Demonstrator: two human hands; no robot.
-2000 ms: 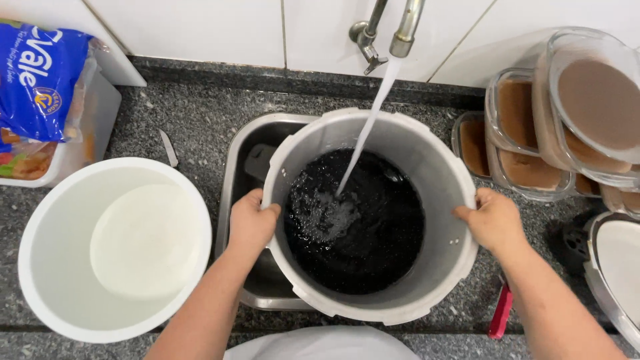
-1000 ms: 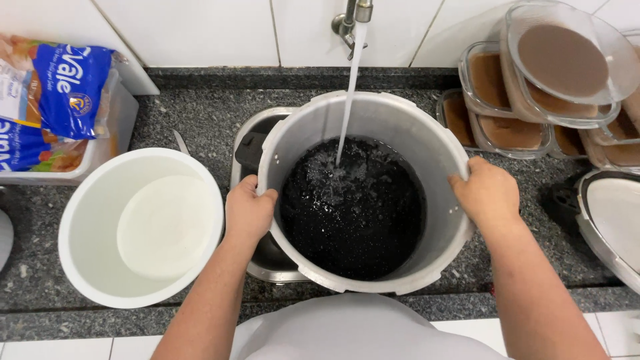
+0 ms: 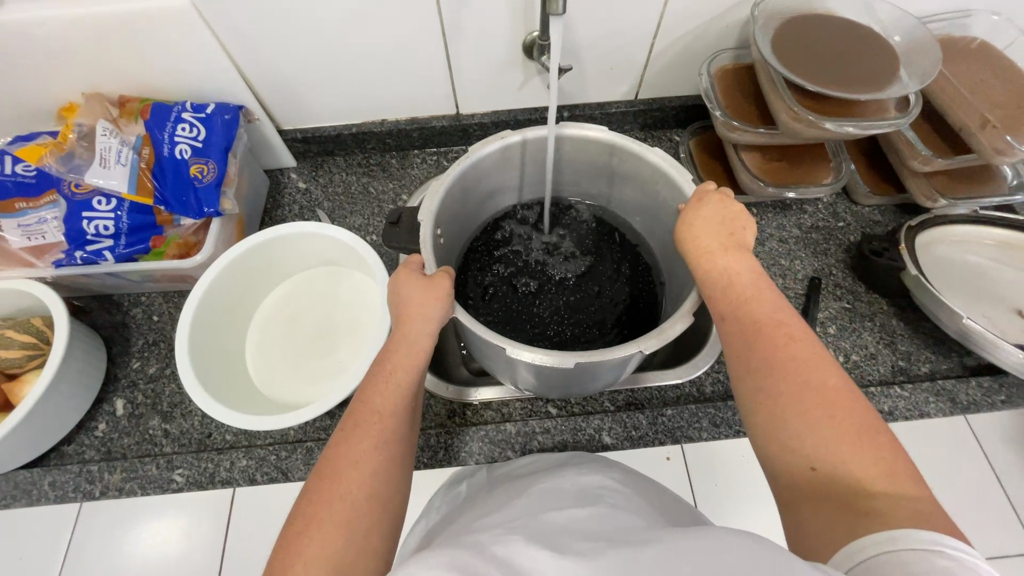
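A large aluminium pressure cooker pot (image 3: 560,368) sits over the steel sink (image 3: 696,360), with its rim notched and a black handle on its left. Water from the faucet (image 3: 554,6) runs into it, onto dark contents that look black and bubbly. My left hand (image 3: 420,296) grips the rim at the left, just below the handle. At the right side, my right hand (image 3: 716,224) holds the rim with its fingers over the outside. Left of the pot stands a white round tub (image 3: 200,344), which holds nothing visible but its pale bottom.
Packaged food bags (image 3: 188,156) fill a plastic bin (image 3: 256,192) at the left. Below it, a white container (image 3: 80,368) holds vegetables. Stacked glass dishes of brown food (image 3: 784,164) stand at the back right, near a pressure cooker lid (image 3: 960,264). A black-handled utensil (image 3: 812,302) lies between.
The view has shifted, showing more of the left counter and the floor. Both hands remain on the pot's rim, and water keeps running into it.
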